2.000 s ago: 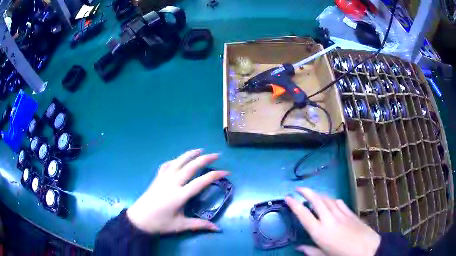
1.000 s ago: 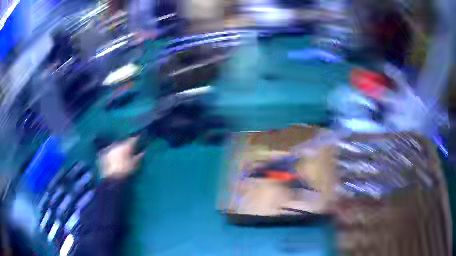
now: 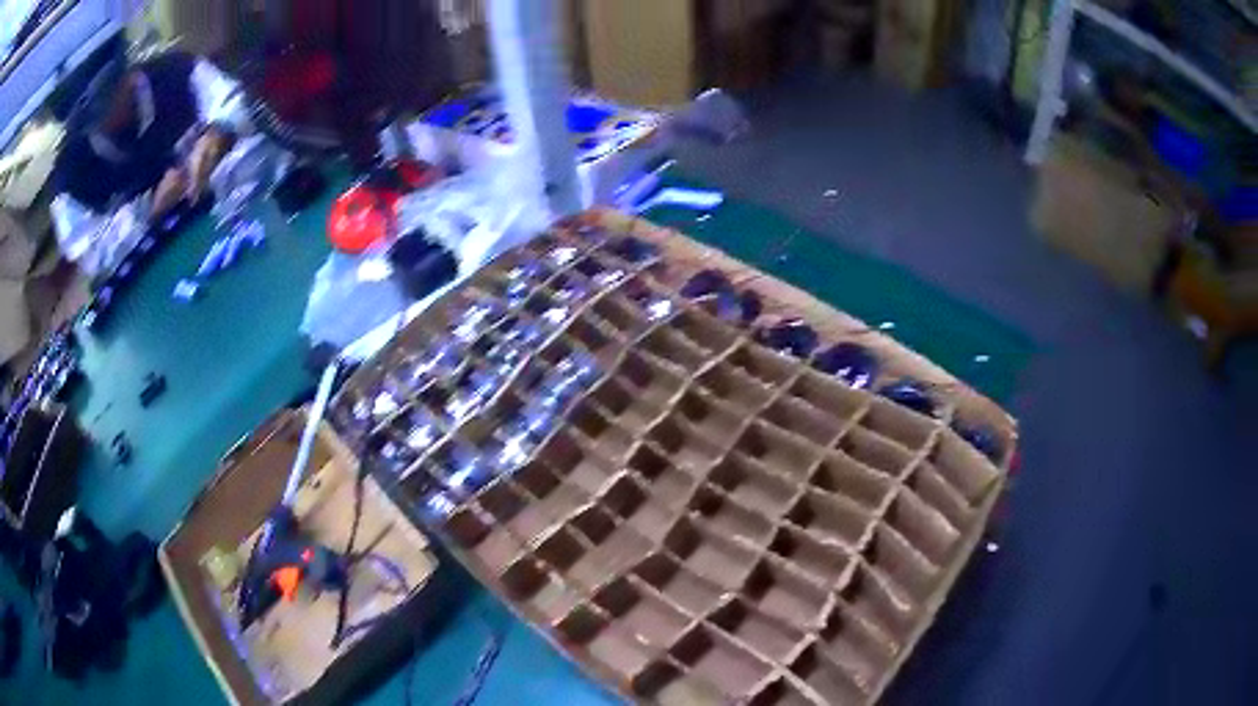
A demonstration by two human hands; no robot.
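Note:
The divided carton (image 3: 711,531) fills the middle of the view. Silvery speaker drivers (image 3: 476,361) sit in its cells at the far left part, and darker ones lie along its far right edge. Many near cells hold nothing. The shallow glue gun tray (image 3: 400,607) stands at the carton's left. The glue gun (image 3: 293,568), black with an orange trigger, lies in it, with a long whitish glue stick (image 3: 309,435) rising from its rear. Neither of my hands is in the picture.
Black plastic parts (image 3: 90,593) lie on the green bench (image 3: 207,400) at left. Crumpled clear plastic (image 3: 362,293) and a red object (image 3: 363,218) lie behind the carton. A person (image 3: 138,138) works at upper left. Shelving and brown cartons (image 3: 1104,207) stand at upper right.
The view has swung to the right, so the divided carton is now central and the tray is at lower left. Both hands, seen at the black frames two seconds ago, have left the picture.

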